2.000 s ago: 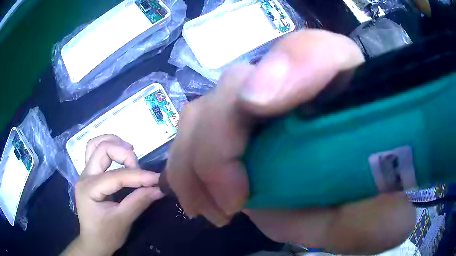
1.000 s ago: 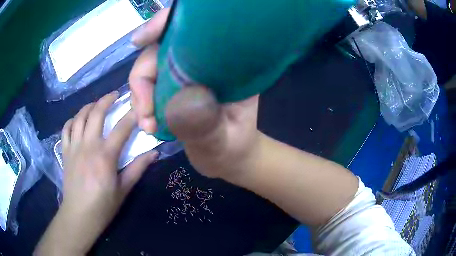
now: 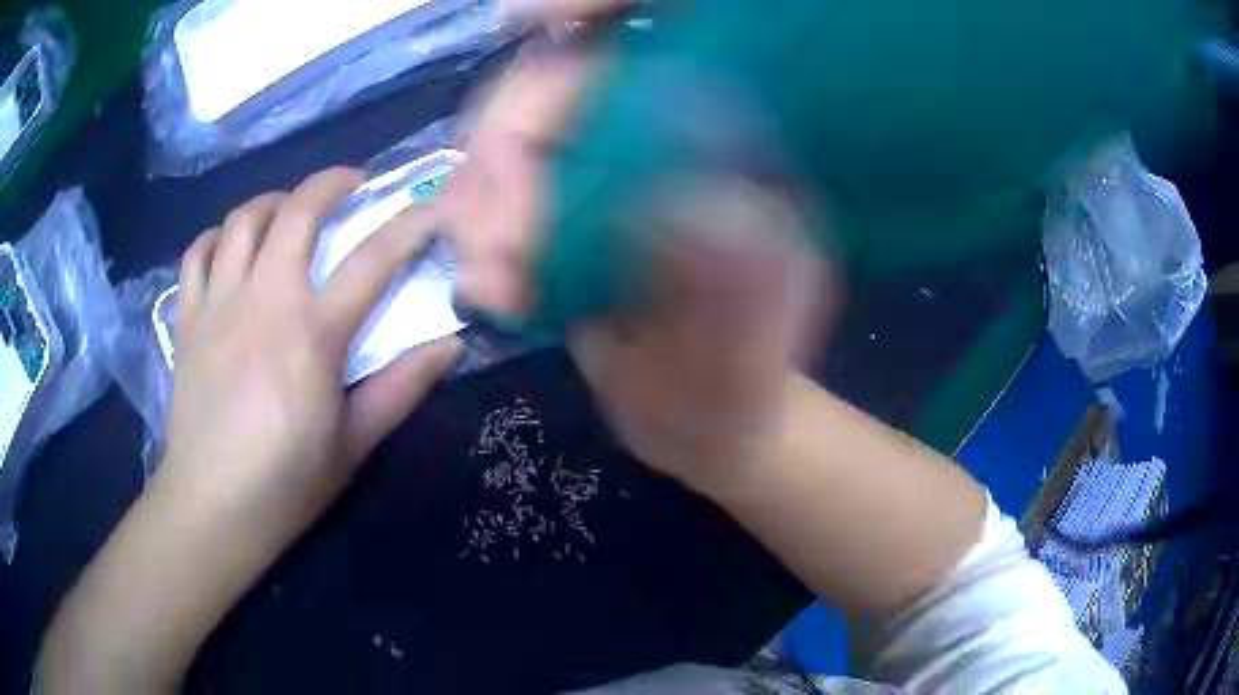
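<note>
My right hand [image 3: 679, 285] is blurred and is closed around the teal-green electric screwdriver [image 3: 883, 122], whose body fills the upper middle. Its tip is hidden. My left hand [image 3: 265, 319] lies spread over a white power bank housing [image 3: 419, 310], fingers across it and thumb along its near edge. A small bit of green circuit board [image 3: 432, 179] shows at the housing's upper right end. The housing lies on a clear plastic sleeve [image 3: 136, 306]. A scatter of tiny screws [image 3: 523, 475] lies on the dark mat to the right of my left thumb.
Another housing [image 3: 272, 48] in a plastic sleeve lies at the upper left, with more at the left edge [image 3: 19, 356]. A crumpled clear bag [image 3: 1121, 265] hangs at the right. Striped stacked parts [image 3: 1107, 509] stand below it, and a black cord [image 3: 1135, 523] crosses there.
My left hand has opened from a pinch and spread over the housing. My right hand and the screwdriver swung up and left, then shifted slightly right. The screw scatter is uncovered.
</note>
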